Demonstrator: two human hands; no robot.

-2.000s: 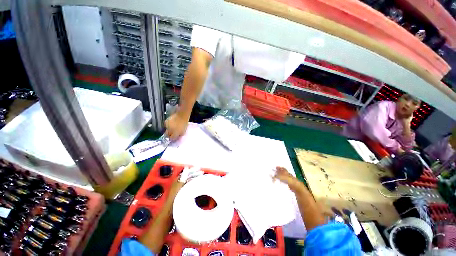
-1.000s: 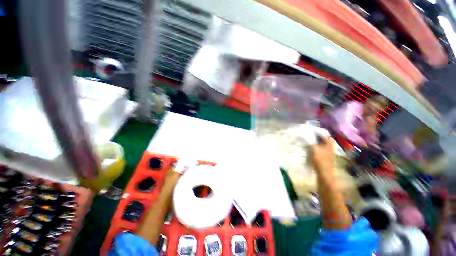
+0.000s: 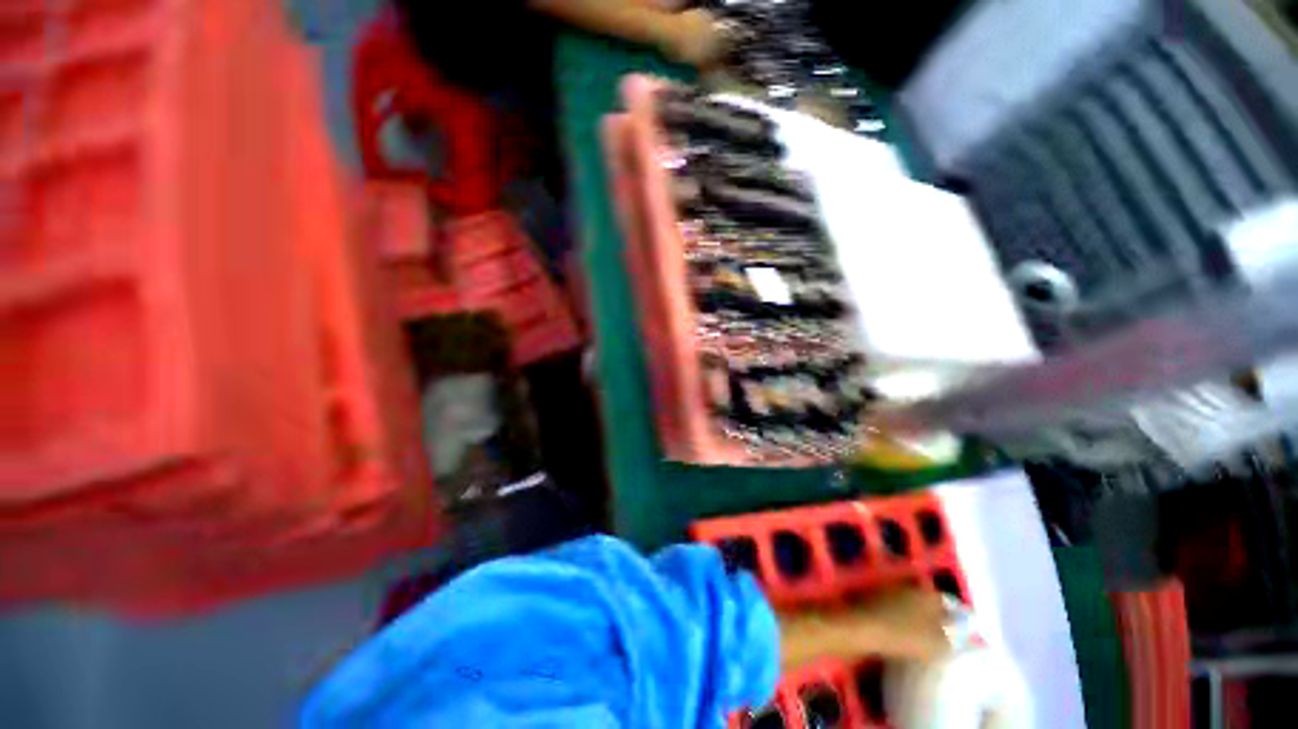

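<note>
The view is strongly blurred. My left hand (image 3: 918,624) reaches from a blue sleeve over the red-orange blister tray (image 3: 851,593) at the bottom. Dark square pieces sit in the tray's pockets. A white roll (image 3: 979,692) lies beside my left hand, at or against it. Whitish finger tips show near the roll, but blur hides whether the fingers grip anything. A white sheet (image 3: 1014,570) lies along the tray's far side. My right hand is out of the picture.
A tall stack of red-orange trays (image 3: 242,285) fills the left. A pinkish tray (image 3: 658,271) holds dense dark and gold pieces beside a white bin (image 3: 925,271). A metal post (image 3: 1096,356) crosses at right. Another person's hand (image 3: 698,37) is at the top.
The view has swung to the left, bringing the tray stack into sight. The roll and my left hand now appear at the lower right. My right hand has left the picture.
</note>
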